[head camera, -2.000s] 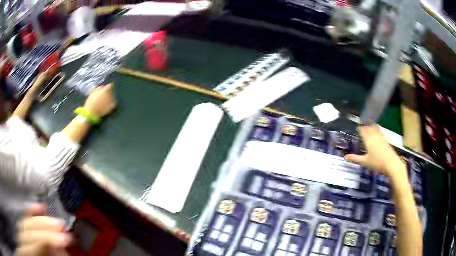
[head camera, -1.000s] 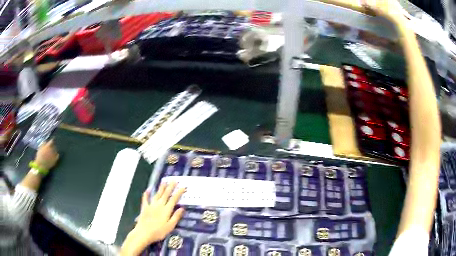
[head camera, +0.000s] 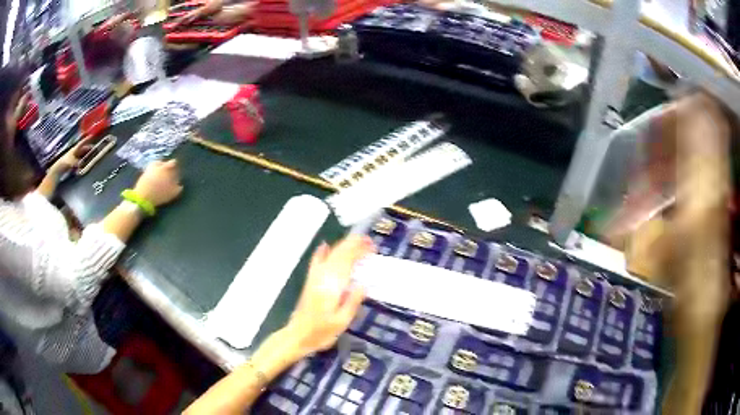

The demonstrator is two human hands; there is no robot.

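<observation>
A wide tray (head camera: 560,369) of dark purple device housings fills the lower right. A white sticker strip (head camera: 446,296) lies across its upper part. My left hand (head camera: 329,296) is at the strip's left end, over the tray's left edge, with fingers and thumb somewhat apart. Whether it touches the strip is unclear. My right hand (head camera: 669,231) is raised close to the camera at the far right, strongly blurred. A pale-edged, see-through or shiny shape shows beside it; whether the hand holds it is unclear.
A long white blank strip (head camera: 272,271) lies left of the tray. Behind are another white strip (head camera: 402,182), a strip with dark cells (head camera: 381,156), a small white square (head camera: 490,214), a thin rod (head camera: 260,160) and a red bottle (head camera: 245,113). A grey post (head camera: 591,138) stands right. A coworker's hand (head camera: 160,182) is left.
The view swung right, then back left. My left hand has come onto the tray's left side and shifted slightly off the strip. My right arm has come down from high up, closer to the camera.
</observation>
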